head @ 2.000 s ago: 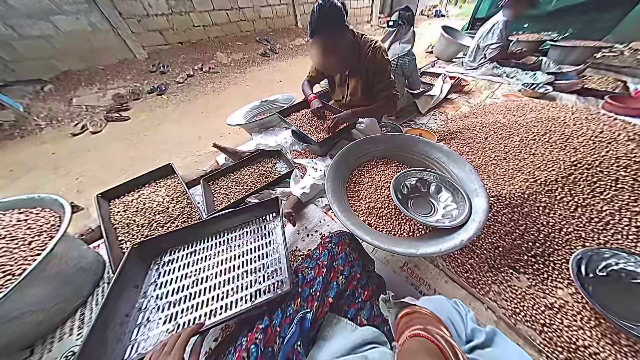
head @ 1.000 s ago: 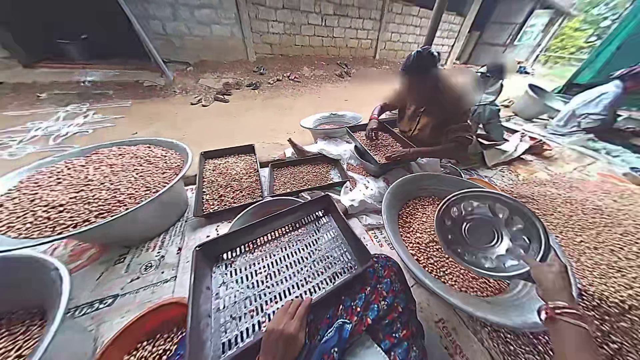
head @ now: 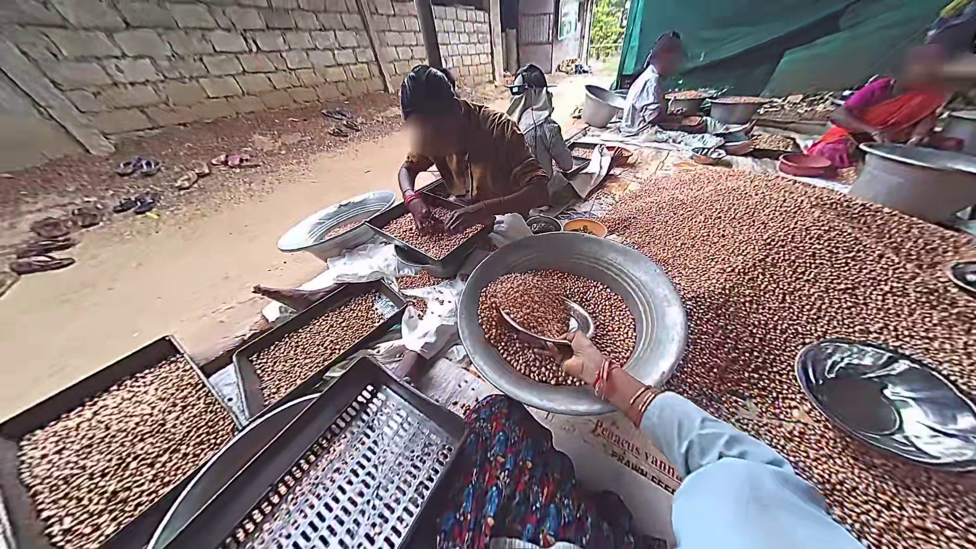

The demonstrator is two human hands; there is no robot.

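Observation:
My right hand (head: 581,358) grips the rim of a metal bowl (head: 581,317), which is tilted and heaped with reddish-brown nuts or seeds. The bowl sits among more of them inside a wide-rimmed metal basin (head: 660,335) in front of me. My left hand is out of the frame. At the lower left, a slotted metal tray (head: 358,465) rests over a round metal vessel (head: 221,465), with only some small bits on its slats. Dark patterned cloth (head: 511,473) covers my lap, beside the tray.
Filled trays (head: 126,450) (head: 324,339) lie at left. Across from me a person (head: 488,145) has both hands in a tray of nuts (head: 435,229). A large heap (head: 778,252) spreads at right, with an oval metal dish (head: 888,404) on it. Several more people sit farther back.
My right hand has moved the metal bowl down into the basin, and it now holds a heap of nuts; it looked empty before. My left hand, earlier at the slotted tray, has left the view.

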